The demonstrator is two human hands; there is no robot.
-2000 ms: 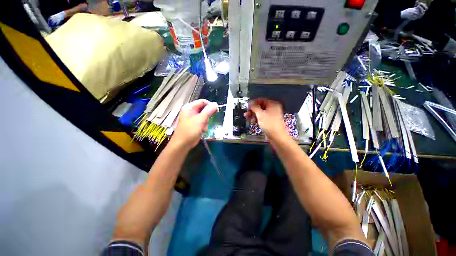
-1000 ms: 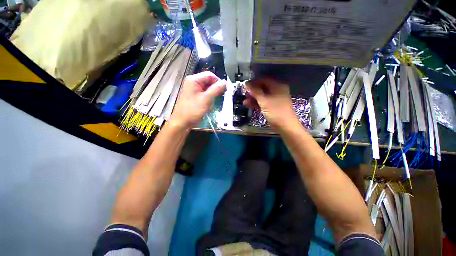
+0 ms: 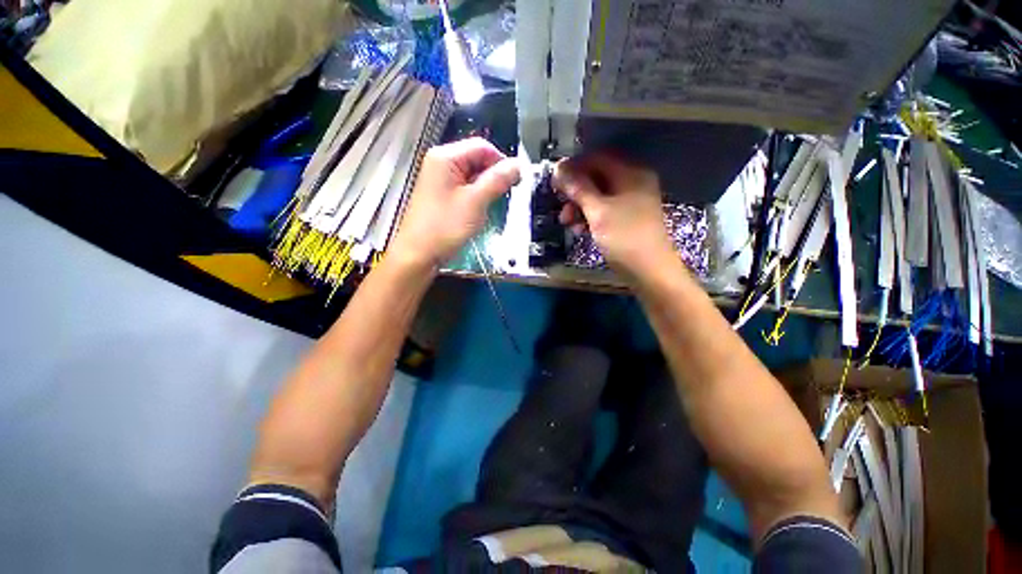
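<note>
My left hand [image 3: 457, 202] pinches a thin lead wire at the left side of the dark crimping die [image 3: 546, 219]; a thin strand [image 3: 494, 287] hangs below this hand past the bench edge. My right hand [image 3: 614, 213] is at the die's right side with thumb and fingertips together; whatever lies between them is too small to tell. The grey-white machine [image 3: 717, 56] with its printed label stands directly ahead. The terminal tray [image 3: 686, 238], filled with tiny shiny pieces, lies at the bench edge, partly behind my right hand.
A strip bundle [image 3: 370, 168] with yellow ends lies at left, near a tan sack [image 3: 179, 79]. More strips [image 3: 925, 213] hang over the bench edge at right, above a cardboard box [image 3: 953, 448] of strips. A bright lamp [image 3: 461, 70] is behind my left hand.
The view has tilted down and shifted since the first frame. Both hands stay at the die, slightly closer to it, and the strand under my left hand still hangs down.
</note>
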